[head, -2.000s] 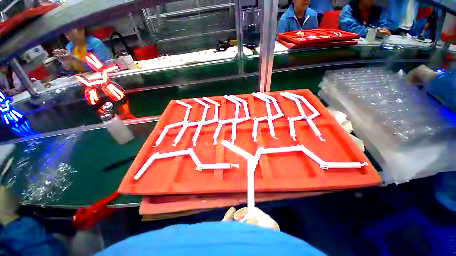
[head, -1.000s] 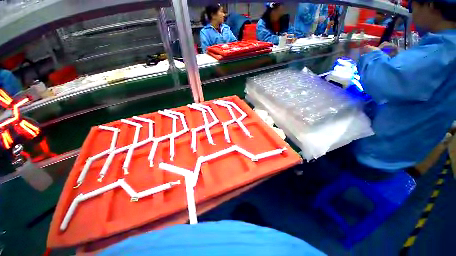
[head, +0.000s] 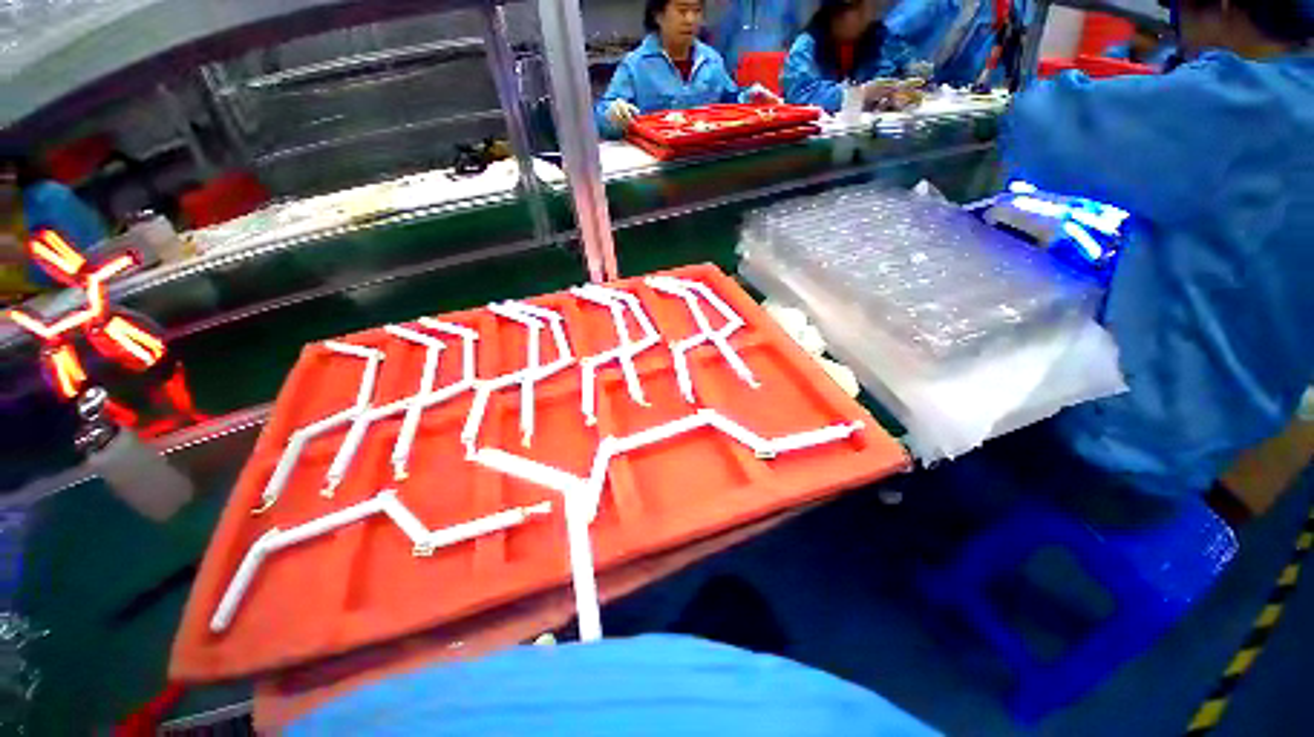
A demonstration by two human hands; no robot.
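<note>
An orange-red parts tray [head: 692,541] lies in front of me, with another tray edge under it. Several white folding light arms [head: 536,377] lie in a row across its far part. One zigzag arm [head: 324,530] lies at the near left. A Y-shaped white arm [head: 581,554] reaches over the tray's near part, its stem running down behind my blue smock; one long branch bends to the right. Neither of my hands can be made out; the stem's lower end is hidden.
Ribbed clear blister trays in plastic [head: 937,288] stand to the right. A person in blue [head: 1196,245] is beside them, near a blue stool [head: 1066,605]. A red-lit sample [head: 101,324] and a whitish bottle [head: 140,472] stand left. A metal post [head: 577,159] rises behind the tray.
The view has swung right since two seconds ago, then slightly back left. The gloved hand seen earlier at the Y-shaped arm's stem has gone out of sight.
</note>
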